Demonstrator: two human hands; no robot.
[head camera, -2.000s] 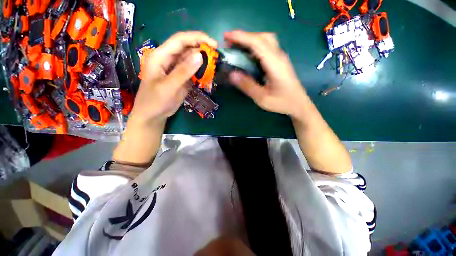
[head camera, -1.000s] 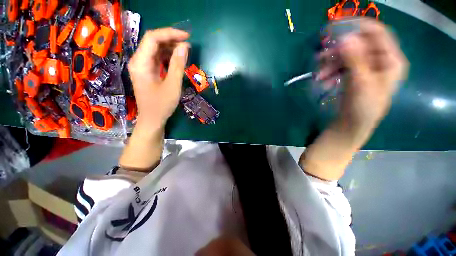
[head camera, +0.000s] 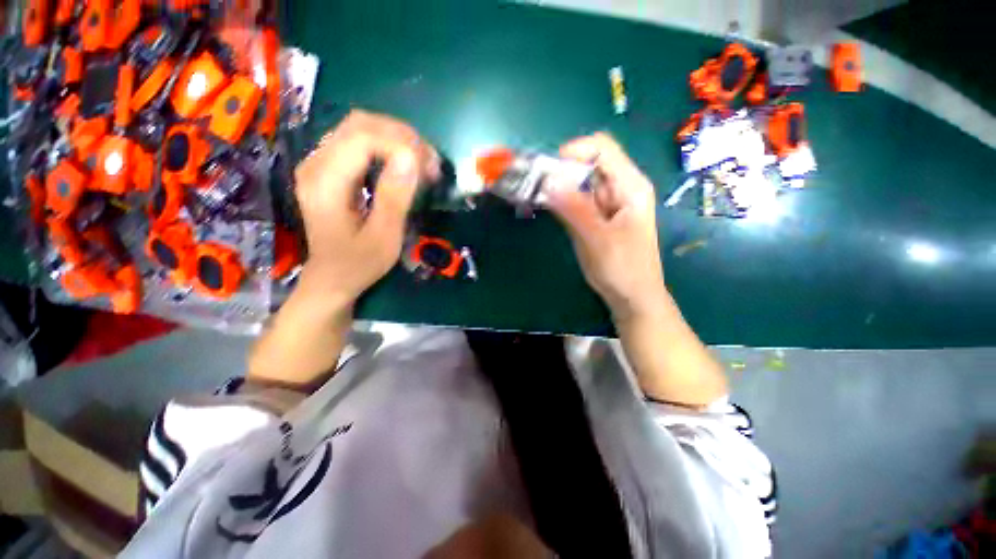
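My right hand (head camera: 607, 213) holds a blurred unit (head camera: 535, 178), whitish like a circuit board with an orange piece at its left end, above the middle of the bench. My left hand (head camera: 363, 197) is to its left, fingers curled, with something dark and blurred at the fingertips; I cannot tell if it is gripped. One orange housing with a black oval (head camera: 438, 256) lies on the bench just below and right of my left hand, with a small pale part at its right side.
A clear plastic bag full of mixed orange units (head camera: 225, 273) lies at left. Whitish circuit boards (head camera: 734, 164) are piled at right, with orange housings (head camera: 725, 74) and a grey module (head camera: 790, 67) above. A small yellow-white part (head camera: 618, 90) lies at the back of the green bench (head camera: 830, 278).
My right hand has come back from the right-hand pile to the middle and now holds a unit. The dark board near my left hand is gone from the bench. A grey module now shows at the right.
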